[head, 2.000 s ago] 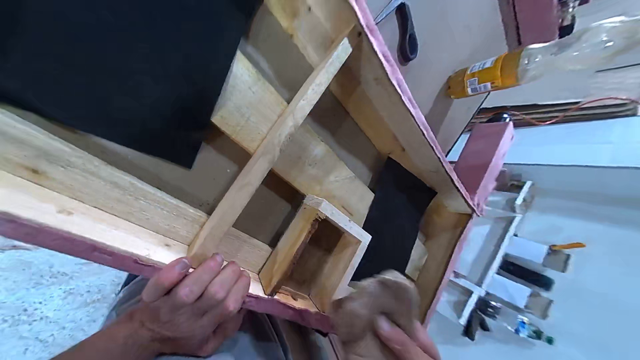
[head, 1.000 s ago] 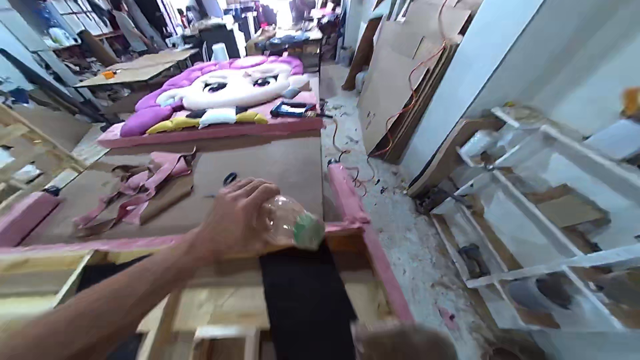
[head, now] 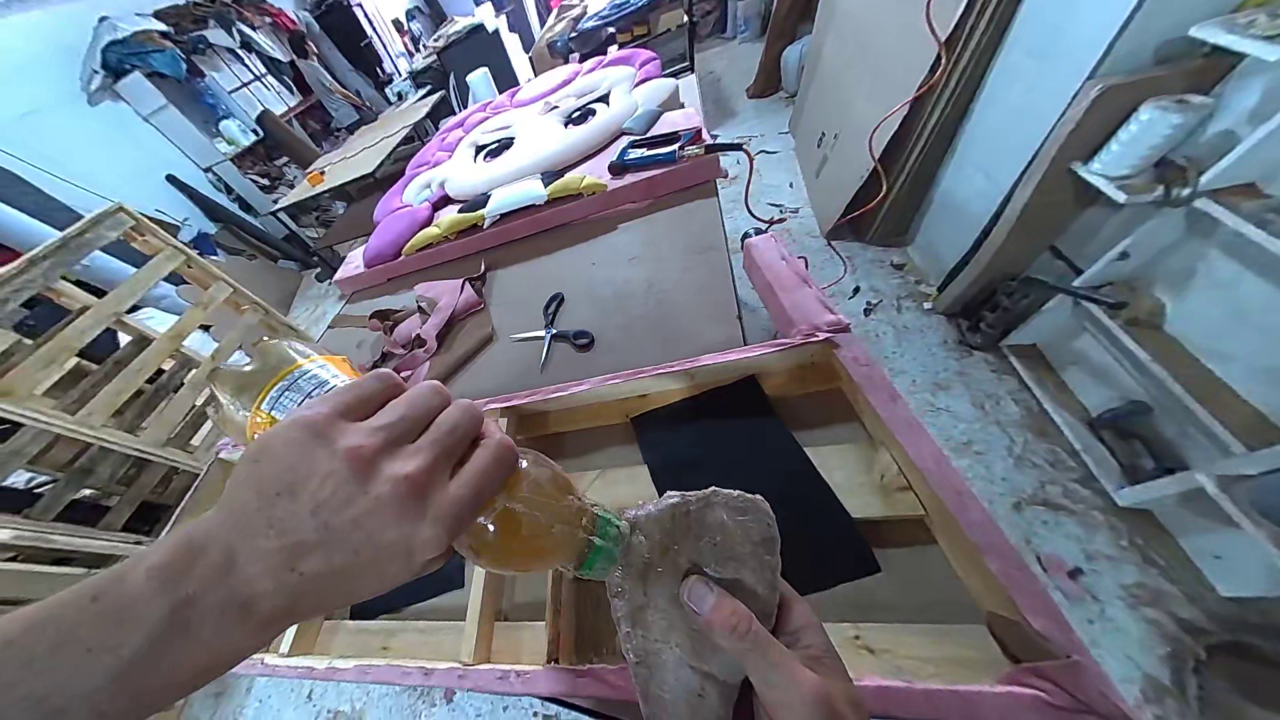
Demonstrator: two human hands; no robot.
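My left hand (head: 365, 470) is closed around a clear plastic bottle (head: 530, 510) of amber liquid, tipped so that its green neck points right. The neck meets the edge of a flat, brownish, stiff-looking piece (head: 690, 590), whose material I cannot tell. My right hand (head: 770, 640) grips that piece, thumb on top. Beneath both hands lies a wooden frame (head: 870, 470) edged in pink fabric, with a strip of black cloth (head: 750, 480) across it. Open scissors (head: 552, 332) rest on the brown board beyond, beside pink fabric scraps (head: 430, 325).
Behind the board stands a padded pink, white and purple face panel (head: 530, 150) with a blue-and-black tool (head: 655, 152) on it. A slatted wooden frame (head: 110, 330) is at left. White shelves (head: 1180, 420) stand at right. A red cord (head: 885, 130) trails to the floor.
My left hand, on the frame's edge two seconds ago, reached the bottle and now holds it tipped against the brownish piece. The piece in my right hand has come up into view. The view has swung strongly.
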